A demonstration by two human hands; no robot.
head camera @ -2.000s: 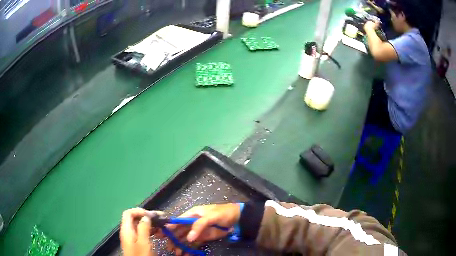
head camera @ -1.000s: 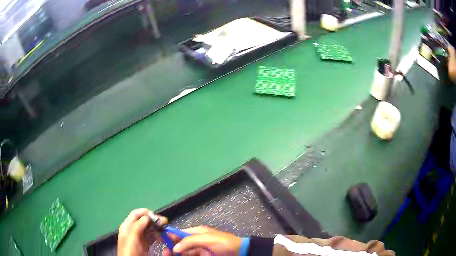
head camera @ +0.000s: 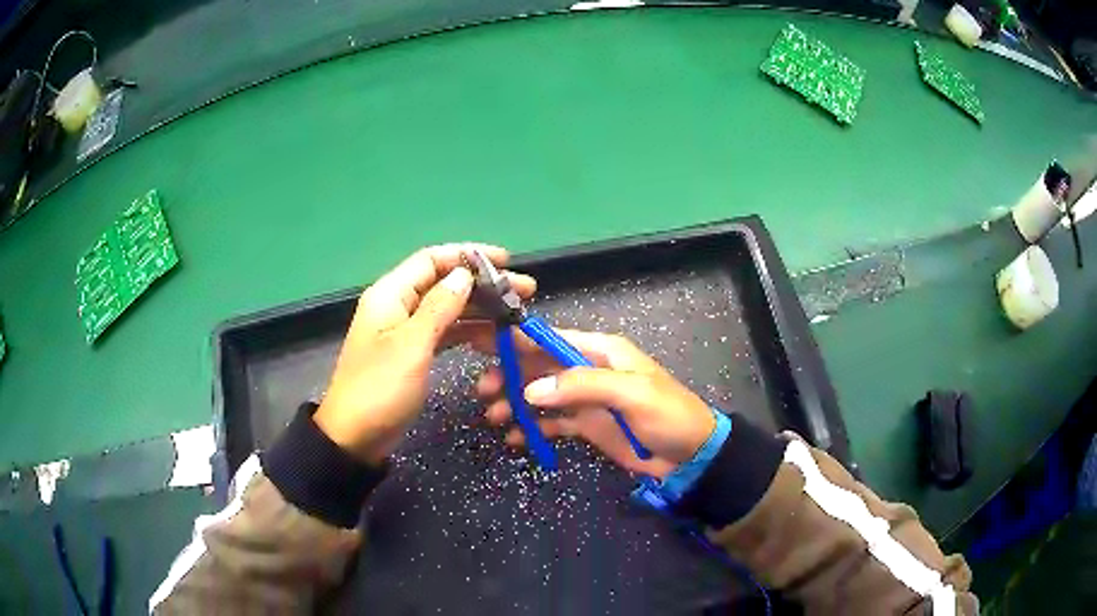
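Flush cutters [head camera: 553, 345] with blue handles and metal jaws are above the black tray [head camera: 788, 361]. My right hand [head camera: 632, 403] holds them by the handles, which are spread apart; a blue strap [head camera: 701, 457] is around that wrist. My left hand [head camera: 403, 331] has its thumb and fingers closed at the jaws' tip; whether a small part is between them is hard to tell. Tiny bright lead clippings [head camera: 469, 517] are scattered over the tray floor under my hands.
PCB panels lie on the green surface at left [head camera: 128, 265] and upper right [head camera: 813, 75], [head camera: 950, 82]. A black pouch [head camera: 943, 439], a white tub [head camera: 1026, 289] and a tool cup [head camera: 1041, 205] are at right. Spare blue handles [head camera: 84, 572] lie lower left.
The view has swung left and down, so more of the tray and both sleeves show and the other person is out of view. The cutter handles now appear spread wider.
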